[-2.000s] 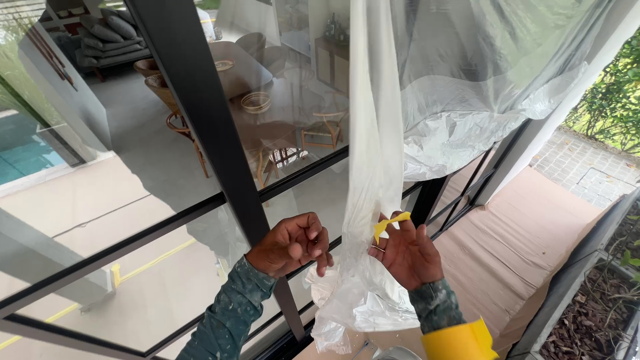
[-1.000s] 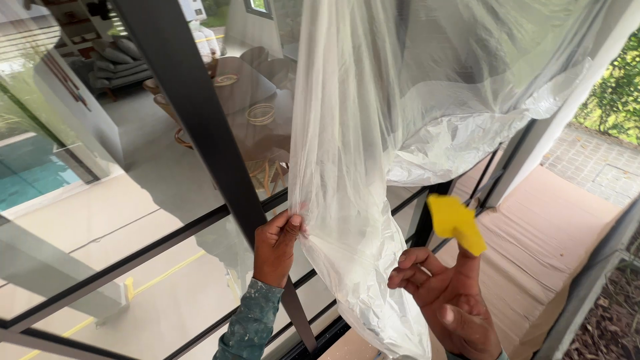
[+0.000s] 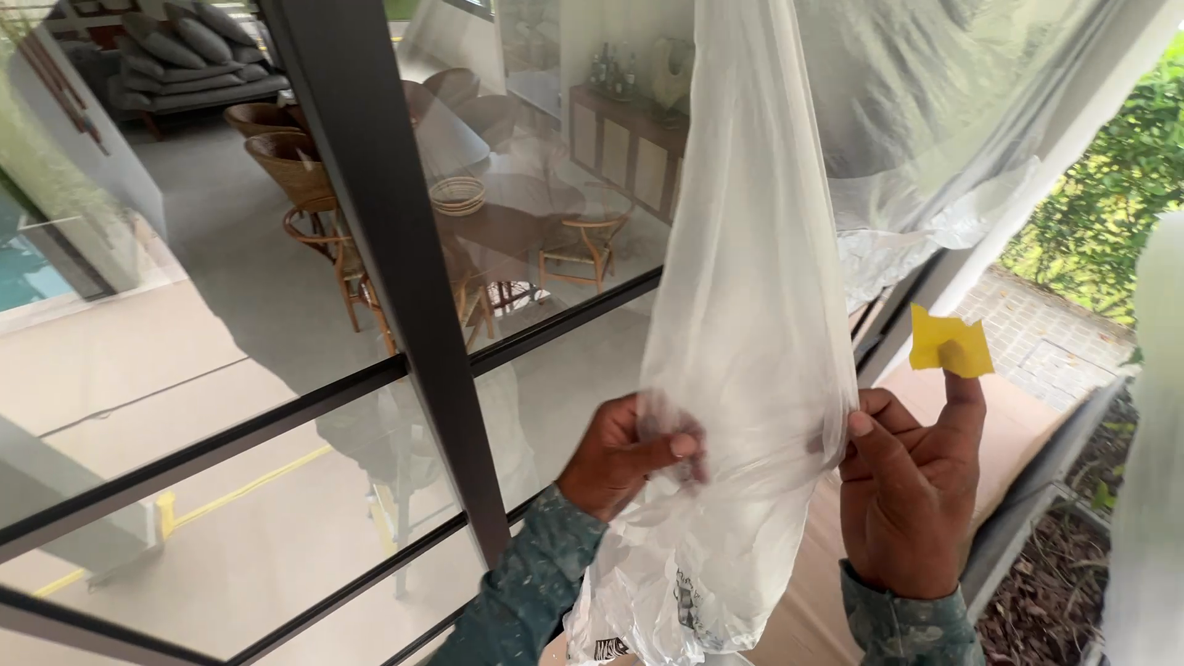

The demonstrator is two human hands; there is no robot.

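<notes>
A translucent plastic sheet [image 3: 749, 305] hangs in gathered folds before the glazing, its crumpled lower end bearing some print. My left hand [image 3: 629, 453] pinches its left edge, with the thumb in front and fingers seen through the film. On the opposite edge, my right hand [image 3: 906, 490] grips the sheet between thumb and bent fingers. A torn piece of yellow tape [image 3: 951, 340] sticks to the raised index fingertip of that hand, apart from the plastic.
A dark metal window frame [image 3: 388, 277] crosses the left side. Behind the glass are wicker chairs [image 3: 291, 166] and a grey sofa [image 3: 199, 55]. More plastic film [image 3: 916, 102] hangs at upper right. A planter [image 3: 1041, 573] borders the lower right.
Both hands now hold the sheet's opposite edges; one second ago only the left held it. The yellow tape, earlier across the right fingers, now stands on the raised index fingertip.
</notes>
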